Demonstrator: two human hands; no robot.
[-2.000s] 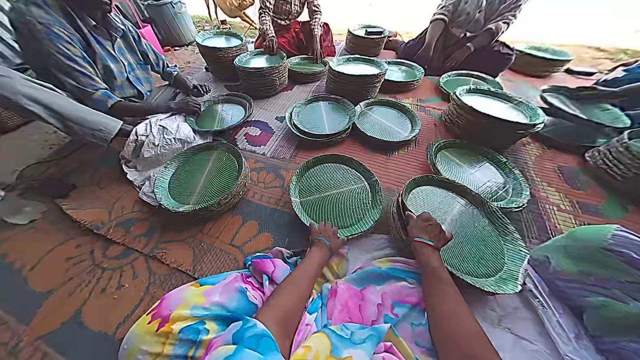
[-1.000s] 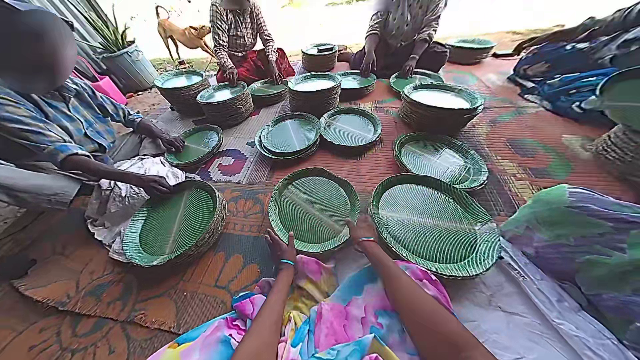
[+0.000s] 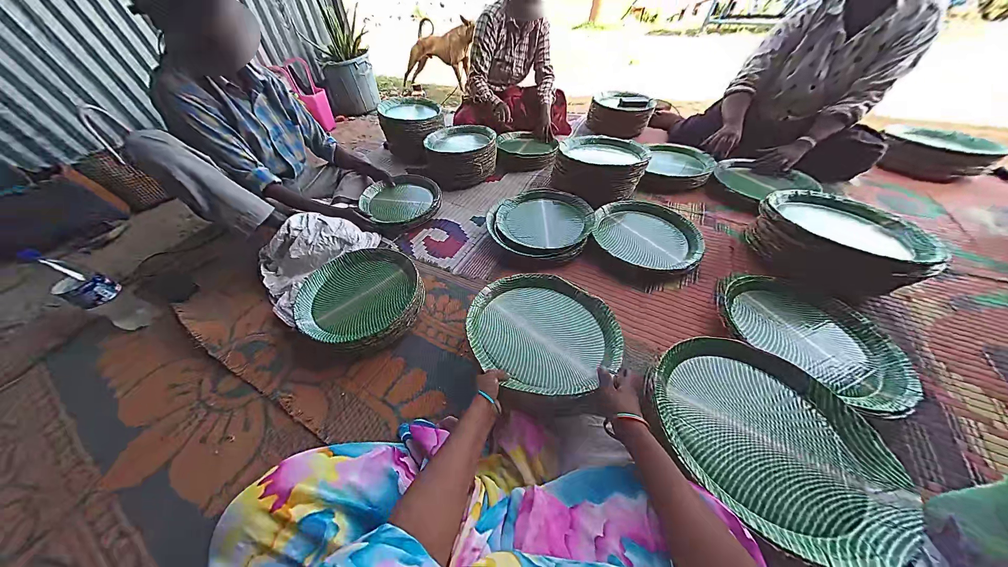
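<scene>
A round green leaf-patterned plate [image 3: 543,335] is held in front of me by its near rim. My left hand [image 3: 492,383] grips the rim's lower left, fingers partly hidden behind it. My right hand [image 3: 620,391] grips the lower right edge. Whether more plates lie under this one I cannot tell. Close beside my right hand is a large stack of green plates [image 3: 780,441]. To the left stands another stack [image 3: 358,299], next to a crumpled white cloth sack [image 3: 303,256].
Further stacks of green plates [image 3: 602,169] stand ahead on the patterned mats [image 3: 220,394]. One person [image 3: 244,134] sits at the left touching a plate [image 3: 400,199]; two more sit at the back. A tan dog [image 3: 445,49] and a potted plant [image 3: 350,79] are behind.
Two seconds ago my right hand was on the large right-hand stack; it then moved left to the plate in front of me. Both hands now grip that plate's near rim.
</scene>
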